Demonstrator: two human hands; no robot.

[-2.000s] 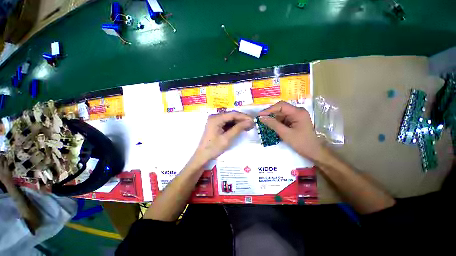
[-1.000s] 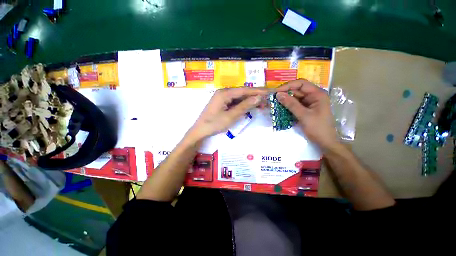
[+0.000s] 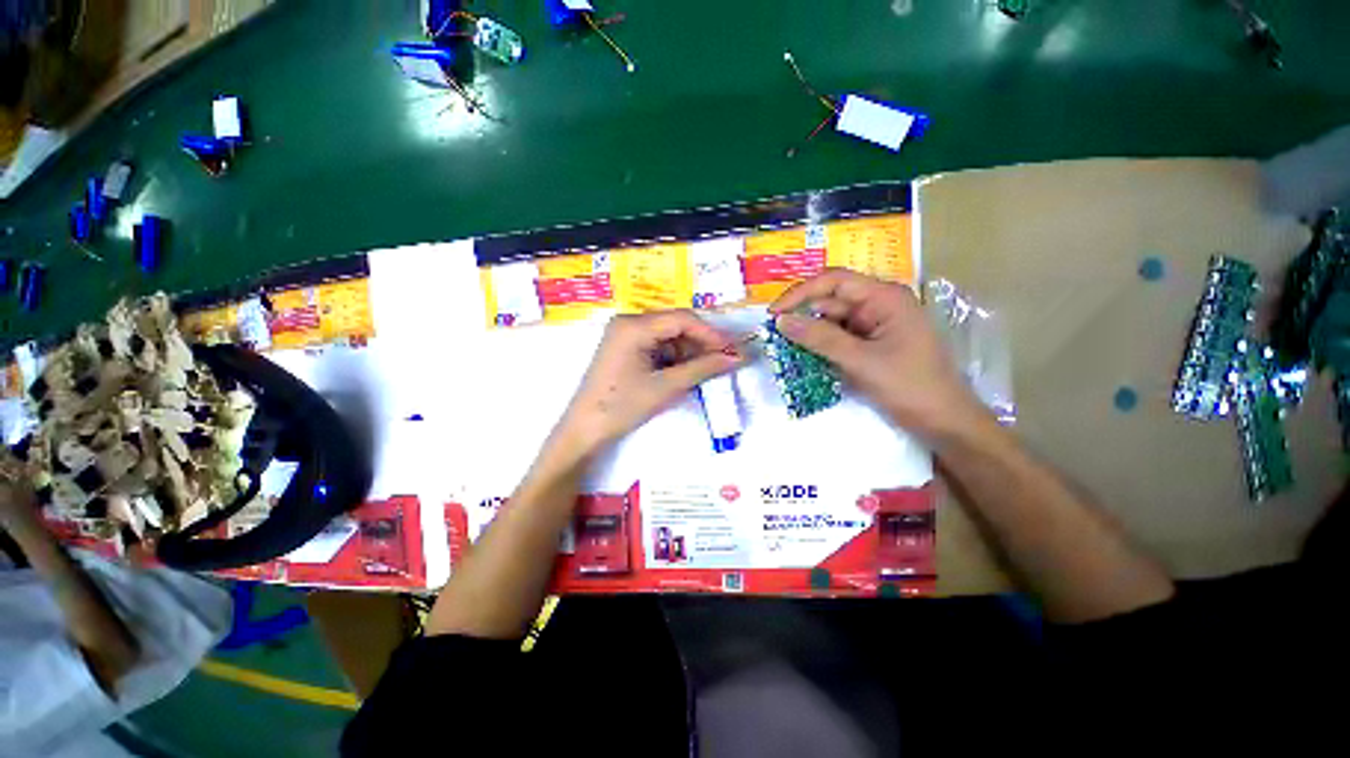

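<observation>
My right hand [image 3: 874, 344] holds a green circuit board panel [image 3: 803, 373] by its upper end, over the white part of the printed sheets [image 3: 518, 400]. My left hand [image 3: 646, 379] is beside it on the left, thumb and forefinger pinched on thin leads near the panel's top left corner. A blue battery pack [image 3: 721, 410] with a white label lies below the left fingertips, partly covered by the hand. The exact contact between leads and board is too small to tell.
The green conveyor [image 3: 637, 133] beyond carries several blue battery packs. Beige parts [image 3: 126, 422] and a black curved item [image 3: 318, 459] lie at left, near another person's arm [image 3: 74, 592]. More circuit board panels [image 3: 1218, 338] lie on brown cardboard [image 3: 1066, 489] at right, past a clear bag [image 3: 977, 348].
The blue battery pack now shows under my left hand, absent two seconds ago, and hangs more upright than one second ago. Packs on the conveyor have shifted in view.
</observation>
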